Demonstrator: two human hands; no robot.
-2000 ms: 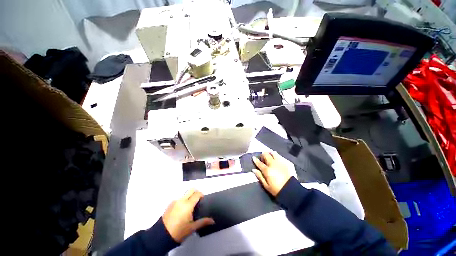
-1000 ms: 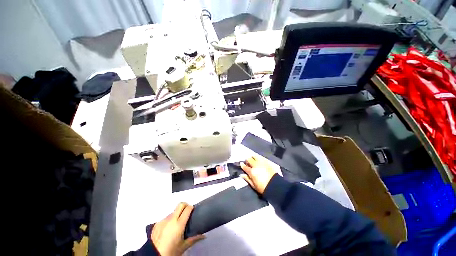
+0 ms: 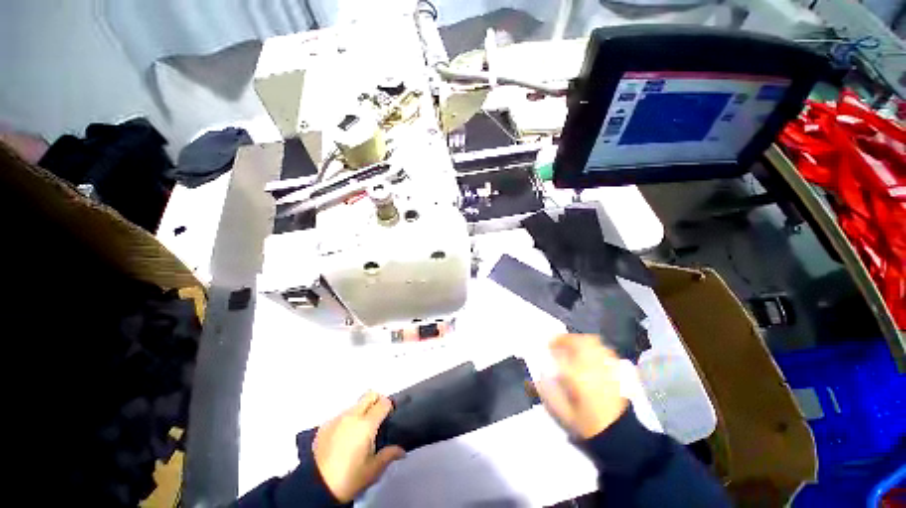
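Note:
A black fabric panel (image 3: 427, 409) lies on the white surface in front of the sewing machine head (image 3: 402, 283). A shorter black strip (image 3: 507, 385) overlaps its right part. My left hand (image 3: 353, 448) grips the panel's left end, with the fingers on top and the thumb at the near edge. My right hand (image 3: 586, 385) is motion-blurred, just right of the strip and beside the pile of dark strips; whether it holds anything cannot be told. The clamp (image 3: 427, 331) with its reddish-orange centre is under the head, with no black band beside it.
Overlapping dark strips (image 3: 586, 268) lie right of the head. A brown carton (image 3: 730, 367) is at the right, below the control screen (image 3: 676, 119). A large carton (image 3: 109, 223) with dark pieces is at the left. Blue plastic (image 3: 844, 407) is at lower right, red straps (image 3: 864, 189) far right.
The black strip has come out from under the clamp and now lies on the panel. My right hand has moved right and towards me, off the strip. My left hand stays at the panel.

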